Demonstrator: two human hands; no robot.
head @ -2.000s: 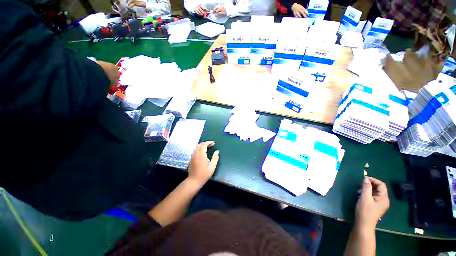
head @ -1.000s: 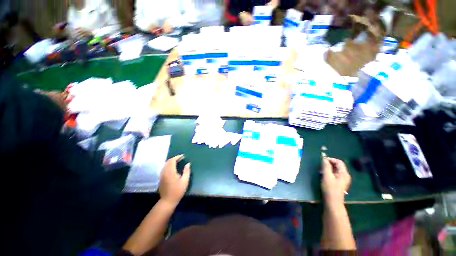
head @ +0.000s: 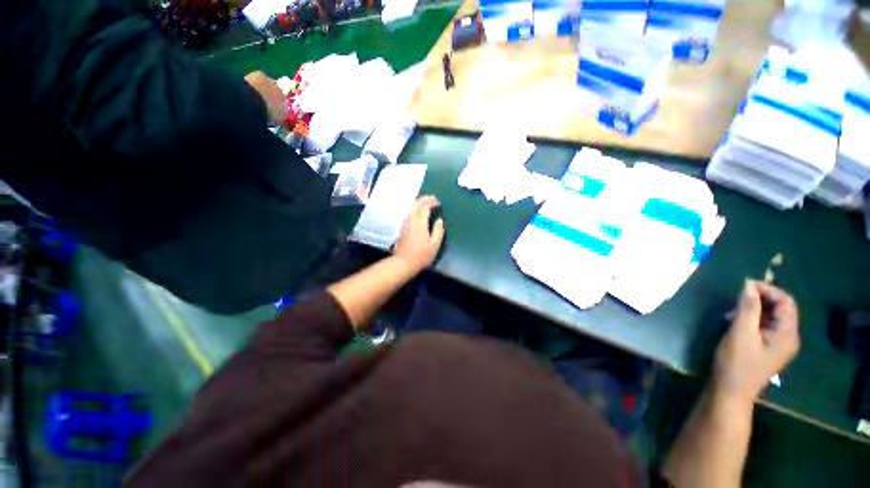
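Note:
Flat white cartons with blue bands (head: 582,229) lie in a loose pile on the dark-green bench, between my hands. Small white paper inserts (head: 496,167) lie in a heap left of them. My left hand (head: 420,233) rests at the bench's near edge, empty, thumb apart from the fingers, beside a flat greyish bubble bag (head: 389,205). My right hand (head: 760,329) is right of the cartons with curled fingers and thumb close together. Tiny pale scraps (head: 776,259) are just beyond its fingertips; whether it pinches one is unclear.
Erected cartons (head: 620,76) stand on the tan board (head: 534,105), with a black device (head: 467,31) and short cable (head: 447,71). Thick carton stacks (head: 782,133) are at right. A dark-sleeved person (head: 191,162) reaches in at left, near white sheets (head: 353,91). A blue object (head: 95,424) is on the floor.
The camera view has swung, first right, then back left and downward. My hands stay at about the same bench places, and the carton pile looks unchanged.

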